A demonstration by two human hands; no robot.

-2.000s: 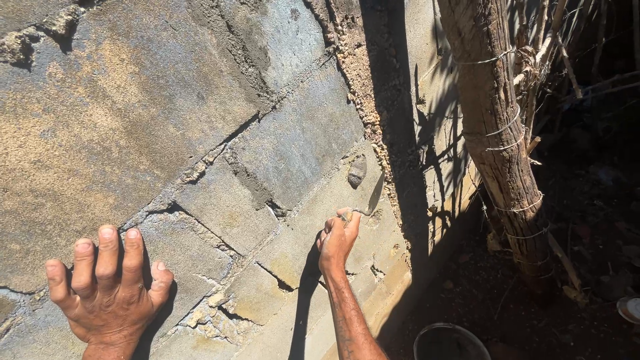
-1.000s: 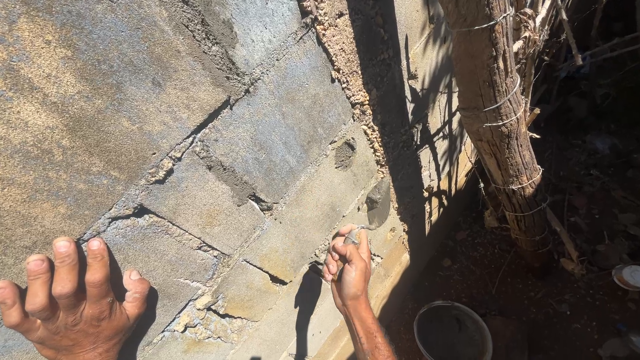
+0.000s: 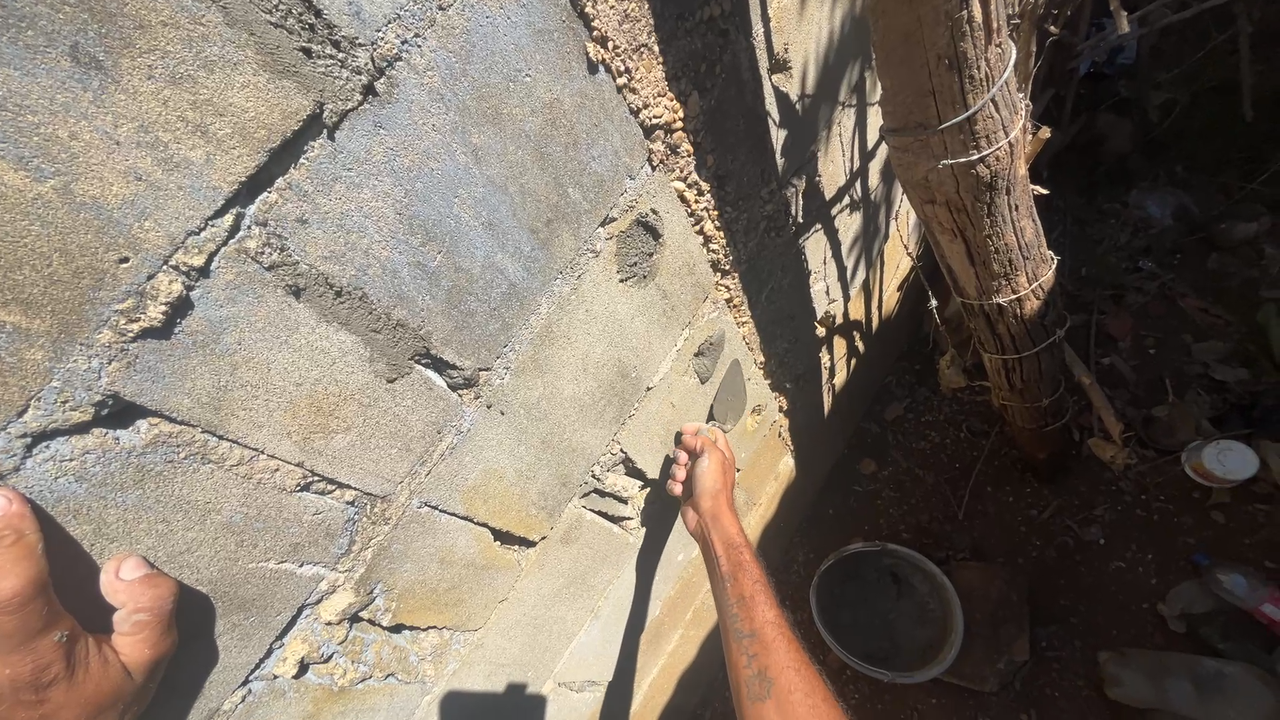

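My right hand (image 3: 703,465) grips a small trowel (image 3: 730,396), its grey blade against or very near the lower part of a concrete block wall (image 3: 540,400). Just above the blade, a dab of wet mortar (image 3: 708,356) sticks to a block. Another mortar patch (image 3: 638,246) sits higher on the wall. My left hand (image 3: 85,610), partly cut off at the lower left, rests on the blocks with fingers apart and holds nothing. Cracked joints run between the blocks.
A round bucket (image 3: 886,612) with grey contents stands on the dark ground at the wall's foot. Right of the wall rises a wooden post (image 3: 985,220) wrapped with wire. A white lid or small tub (image 3: 1220,462) and a plastic bottle (image 3: 1240,590) lie farther right.
My right hand has moved down the wall with the trowel. A second mortar dab now shows above the blade. The view has shifted, leaving my left hand partly out of frame.
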